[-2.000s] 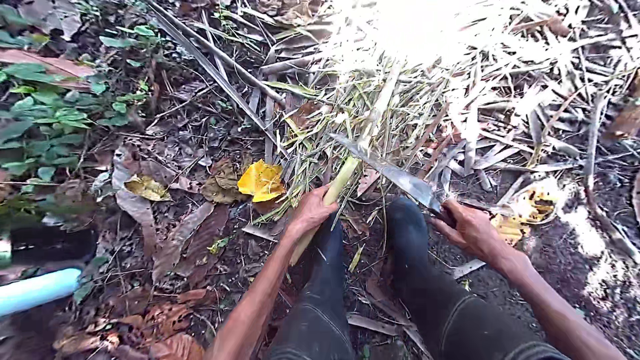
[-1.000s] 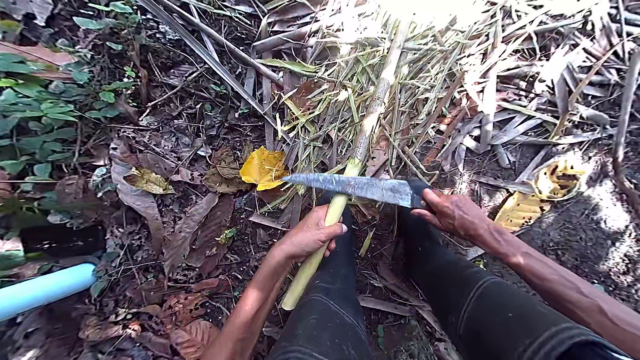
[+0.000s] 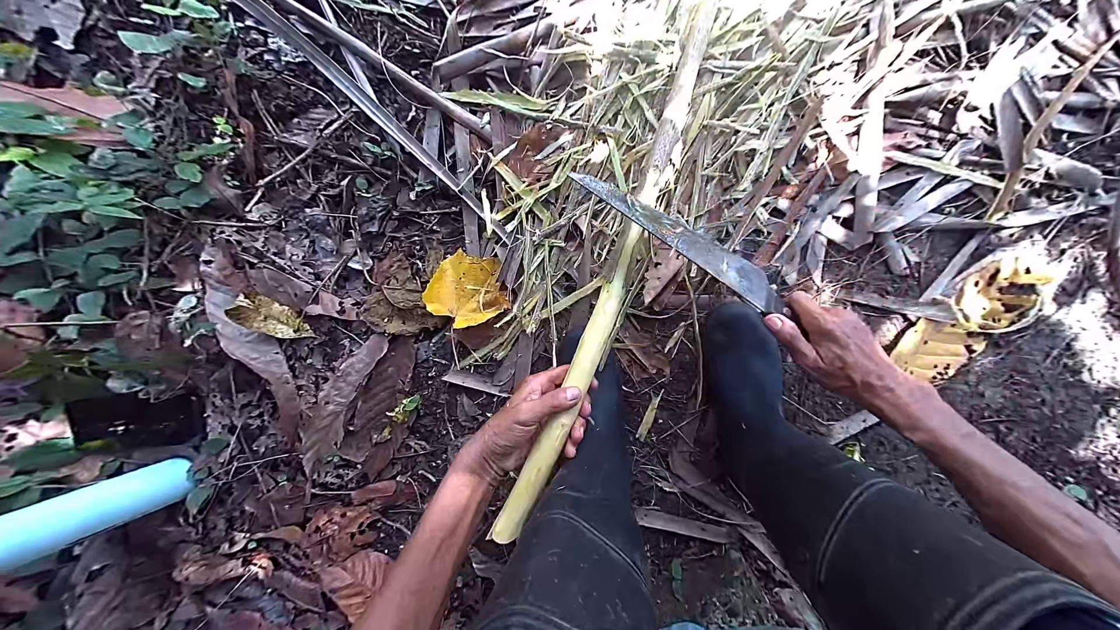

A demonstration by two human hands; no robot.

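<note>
My left hand [image 3: 535, 418] is closed around the lower part of a long pale-green stick [image 3: 604, 324], whose bare end points down toward me between my hand and my left leg. The stick runs up and slightly right; its upper part has darker bark and fades into bright glare. In my right hand [image 3: 822, 341] is the handle of a machete [image 3: 691, 245], mostly hidden by the fingers. The blade points up and left and crosses the stick above my left hand; whether it touches the stick I cannot tell.
Green shavings [image 3: 560, 219] and dry strips litter the ground ahead. Black rubber boots [image 3: 744, 367] are on my feet. A yellow leaf [image 3: 466, 289] lies left of the stick, a light-blue pipe-like object [image 3: 96, 512] at lower left, leafy plants [image 3: 79, 210] at upper left.
The machete, nearly level across the stick one second ago, now slants up and left, with its tip further up the stick. My left hand still holds the stick's lower part.
</note>
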